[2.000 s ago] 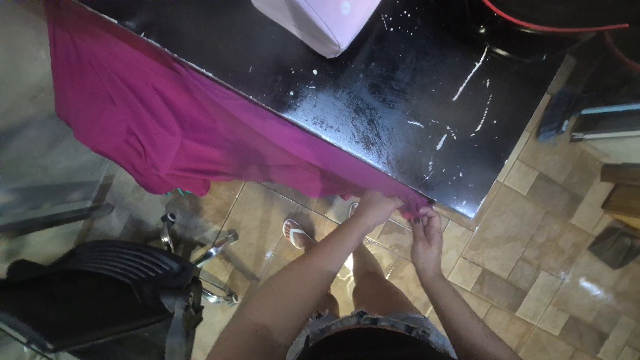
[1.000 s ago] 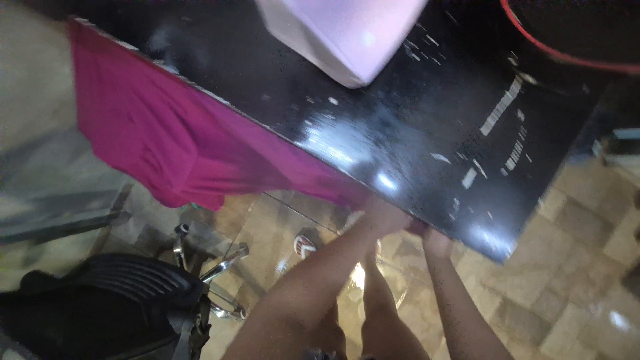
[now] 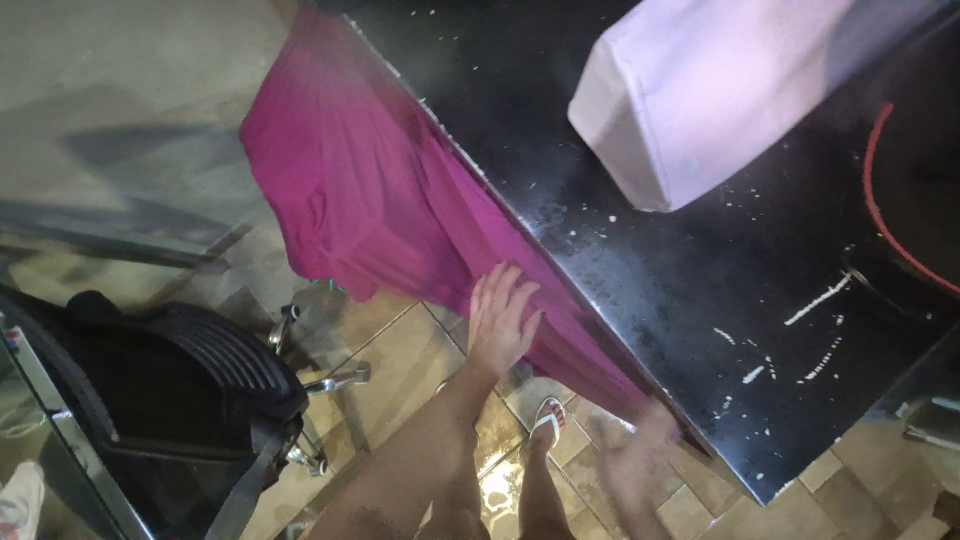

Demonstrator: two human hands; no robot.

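A magenta cloth (image 3: 360,172) hangs along the near edge of a black table (image 3: 615,292), bunched narrower toward the right. My left hand (image 3: 501,319) lies against the cloth's lower part with its fingers spread, not closed on it. My right hand (image 3: 649,439) is blurred at the cloth's right end, close to the table edge; how its fingers hold the cloth cannot be made out. The cloth's upper border meets the table edge, and how it is attached there is hidden.
A pale lilac box-shaped item (image 3: 705,105) rests on the table, with a dark round object with a red rim (image 3: 874,180) to its right. White marks dot the tabletop. A black office chair (image 3: 172,375) stands at the left on the tiled floor. My foot in a white flip-flop (image 3: 551,421) is below.
My left hand has left its place beside my right hand at the cloth's right end and moved left along the cloth, fingers now spread. The view has shifted.
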